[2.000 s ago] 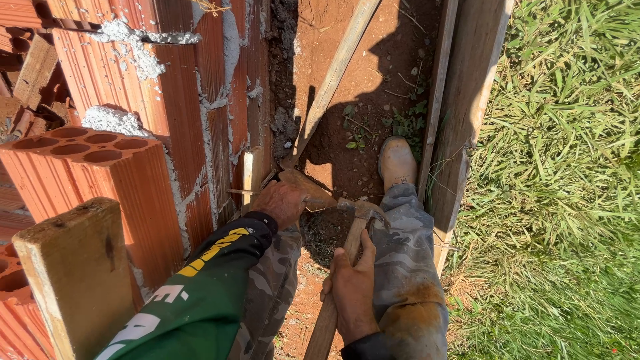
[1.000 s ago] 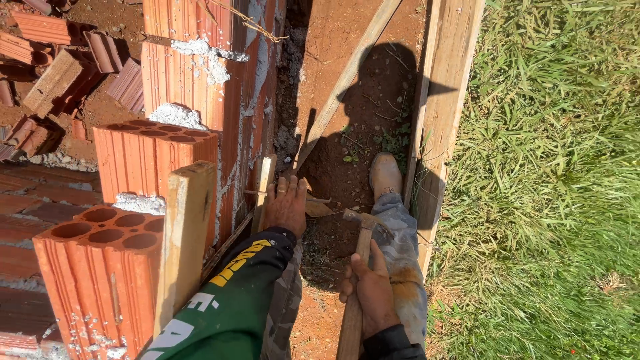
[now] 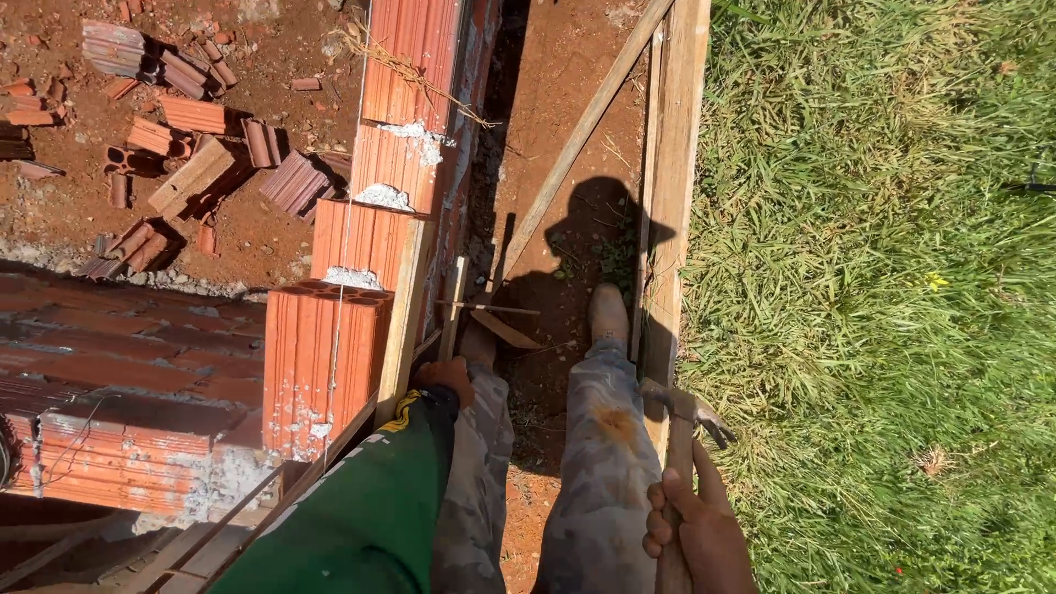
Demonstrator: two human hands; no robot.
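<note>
My right hand (image 3: 701,520) is closed around the wooden handle of a claw hammer (image 3: 683,408), whose head lies over the board edge beside the grass. My left hand (image 3: 447,379) is low beside the brick wall, at the lower end of a short upright wooden stake (image 3: 453,309); whether its fingers grip the wood cannot be told. A thin stick or rod (image 3: 491,307) crosses the stake. Just left of my hand stands a wooden board (image 3: 404,322) against the hollow clay bricks (image 3: 326,371). A flat wood piece (image 3: 505,330) lies near my boots.
A long wooden brace (image 3: 582,136) slants across the dirt trench toward a plank form (image 3: 676,165) along the grass. A taut string (image 3: 346,247) runs over the stepped brick wall. Broken bricks (image 3: 198,115) and a wood block (image 3: 196,177) lie on the soil at left.
My right hand has moved the hammer away from my left hand, rightward to the plank form. My left hand has shifted down from the thin stick. The view has widened and shifted.
</note>
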